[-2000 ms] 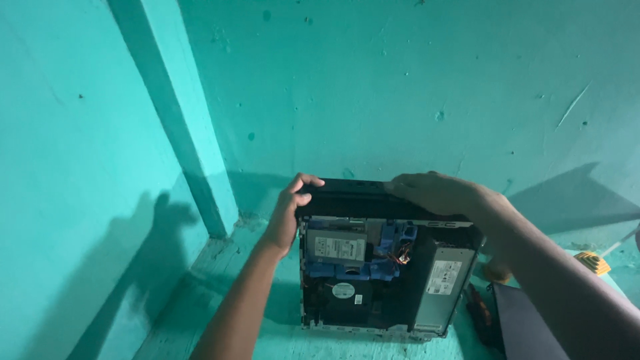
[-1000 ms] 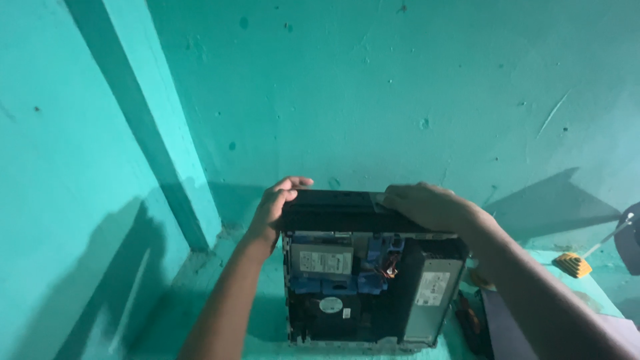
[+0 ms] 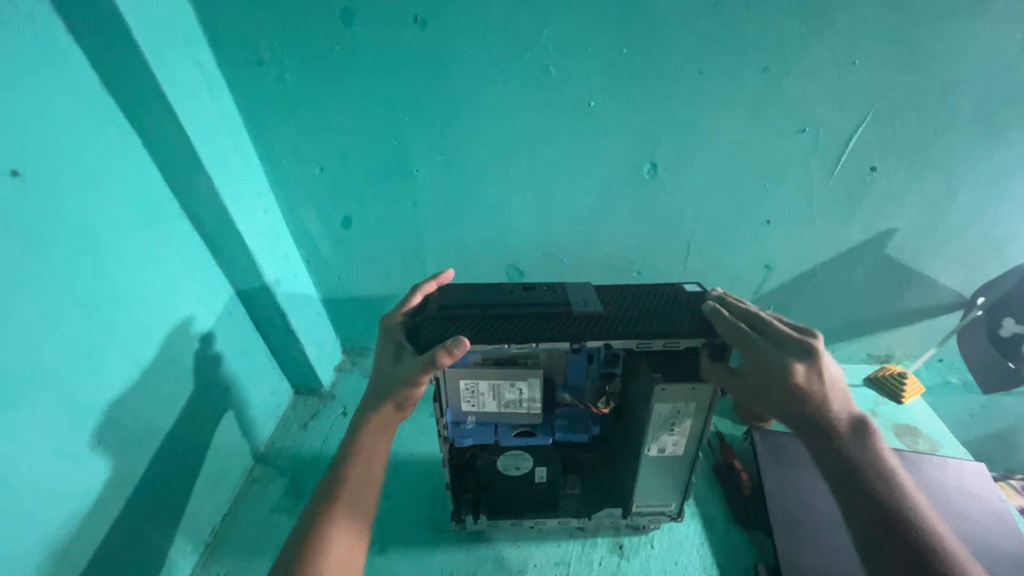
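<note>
An opened desktop computer case [image 3: 592, 488] stands upright on the turquoise surface, its inside facing me. Across its top lies the black ribbed front bezel [image 3: 552, 312]. My left hand [image 3: 412, 352] grips the bezel's left end, thumb on the near side and fingers behind. At the right end my right hand [image 3: 772, 360] holds the bezel's corner, fingers over the top. Inside, a solid-state drive [image 3: 500, 396] sits in a blue plastic bracket [image 3: 524, 434], with thin cables beside it. A metal power supply [image 3: 668, 444] fills the right side, and a round black fan or blower [image 3: 508, 480] the lower left.
Right of the case lie a dark tool with orange parts [image 3: 732, 468], partly hidden, and a flat grey panel [image 3: 944, 496] under my right forearm. Farther back are a yellow ridged object [image 3: 894, 384] and a dark item with a bone print [image 3: 992, 328]. Turquoise walls rise behind and left.
My right hand has moved from the bezel's top to its right end. The bezel's ribbed face now shows more. My left hand stays at the left end, its thumb now on the near side.
</note>
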